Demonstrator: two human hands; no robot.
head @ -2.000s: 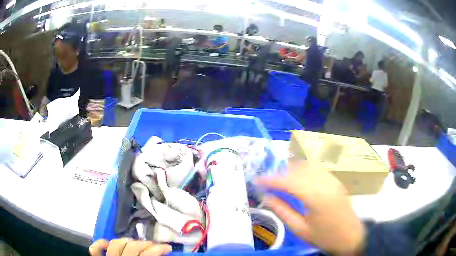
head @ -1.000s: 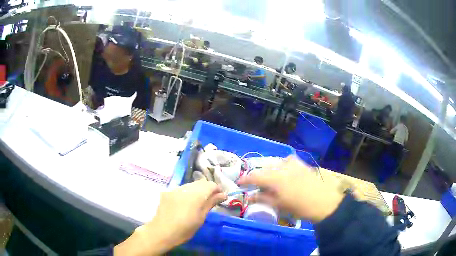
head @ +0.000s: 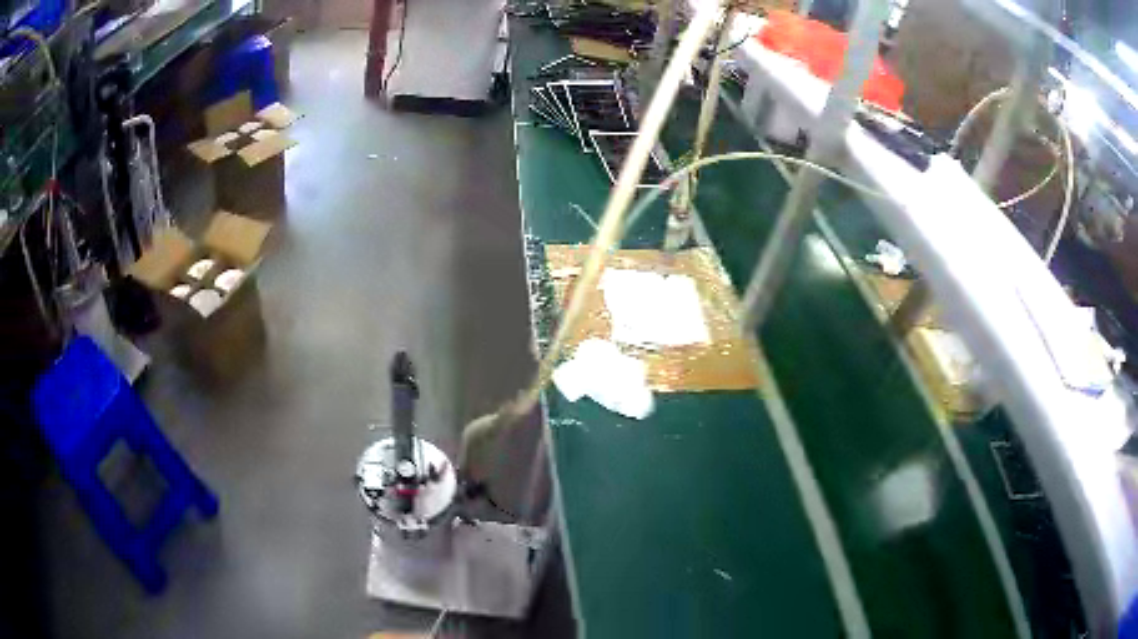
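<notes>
Neither of my hands shows clearly; only a small skin-toned patch is cut off at the bottom edge, too little to name. In front lies a tan cardboard base (head: 730,356) on the green bench (head: 661,499). A white paper sheet (head: 656,308) lies on it, with crumpled white tissue (head: 604,378) at its near left corner. The glue dispensing head (head: 678,231) stands at the board's far edge. A cream dispenser hose (head: 608,231) crosses over the board. Several framed solar panels (head: 587,110) lie farther up the bench.
A silver glue pump (head: 407,487) stands on the floor left of the bench. Farther left are a blue stool (head: 110,437) and open cartons (head: 215,318) holding white round items. A white shelf (head: 961,262) runs along the right, with a red plastic bag (head: 830,56) at its far end.
The view has swung left and down from the blue parts bin on the white shelf to the green bench and floor. Both hands and the bin have left the clear view.
</notes>
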